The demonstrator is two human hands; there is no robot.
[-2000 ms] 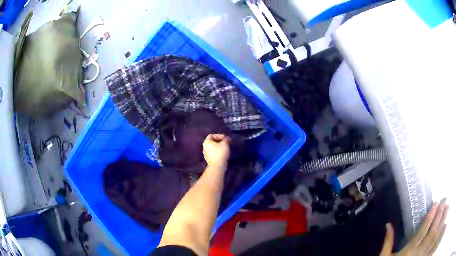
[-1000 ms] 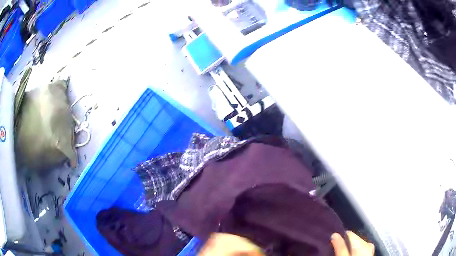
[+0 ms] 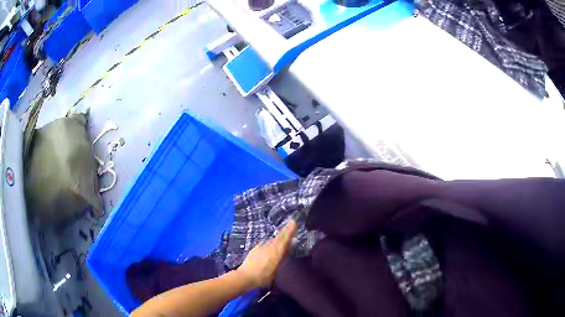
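A dark plum garment with grey plaid parts stretches from the blue bin across the lower right to the white table's edge. One dark part still lies inside the bin's lower end. My left hand is at the bin's right side, its fingers against the plaid and plum fabric; whether they grip it is unclear. My right hand is not in view.
The white table runs diagonally along the right, with more plaid fabric at its far side. A blue pad on a bracket stands beyond the bin. An olive sack lies on the floor at left.
The garment has come up out of the bin and spread right to the table edge. My left hand has moved to the bin's side. My right hand has left the view.
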